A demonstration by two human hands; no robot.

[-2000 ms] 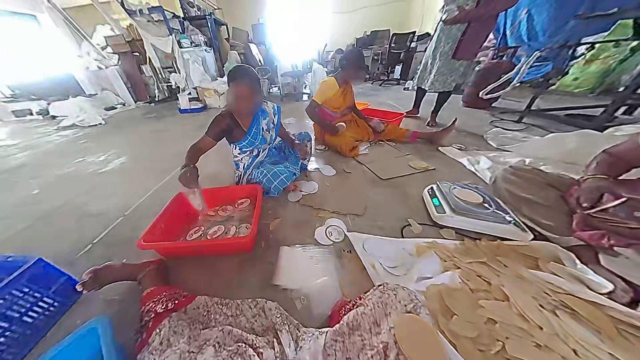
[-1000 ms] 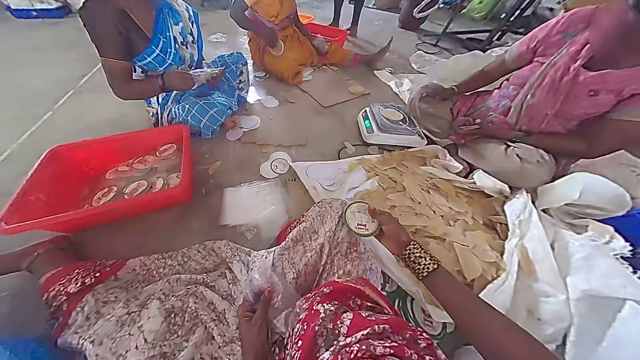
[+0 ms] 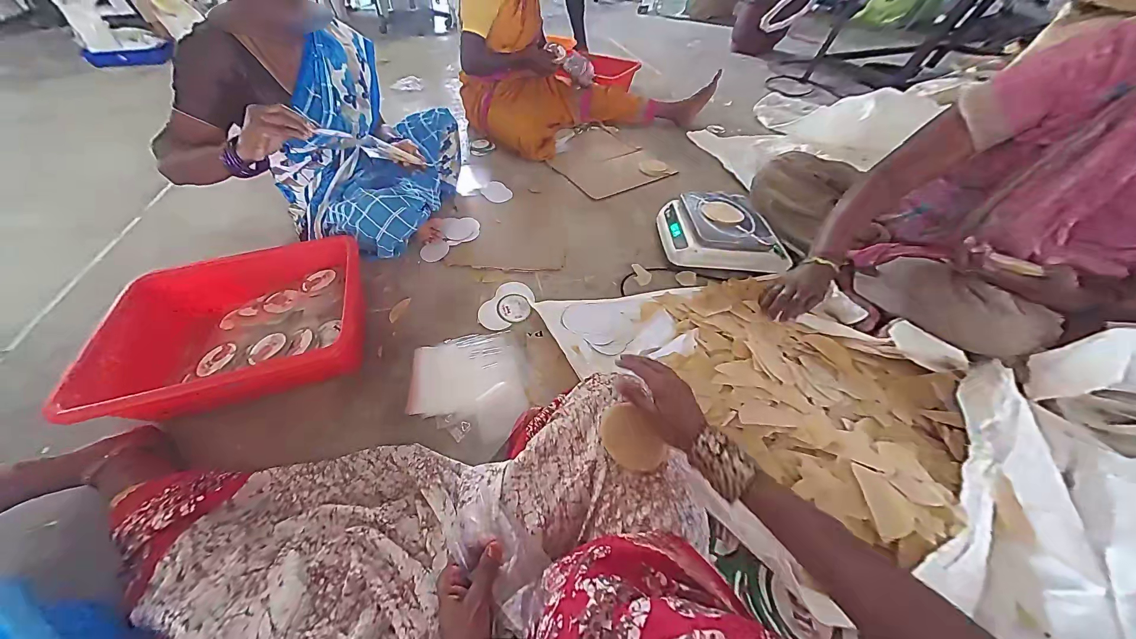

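My left hand [image 3: 470,590], low in the middle of the view, grips a clear plastic bag [image 3: 501,541] that lies over my lap. A tan round disc [image 3: 633,438] rests against the fingers of my right hand [image 3: 664,404], above the patterned cloth on my knee. To the right of that hand, thin tan flat pieces [image 3: 799,399] are heaped on a white sheet [image 3: 976,479]. White round discs [image 3: 595,324] lie at the sheet's left corner. Beyond my knees, a stack of clear plastic bags [image 3: 469,377] lies on the floor, near white discs and a printed round label [image 3: 513,308].
A red tray [image 3: 151,337] at the left holds several packed round items [image 3: 266,348]. A digital scale [image 3: 721,232] with a tan disc on it stands beyond the heap. A co-worker's hand [image 3: 797,288] touches the heap. Other people sit ahead, near flat cardboard [image 3: 612,164].
A round item with a printed label was in my right hand a second ago; a plain tan disc face shows there now. The co-worker at the right has reached down to the heap.
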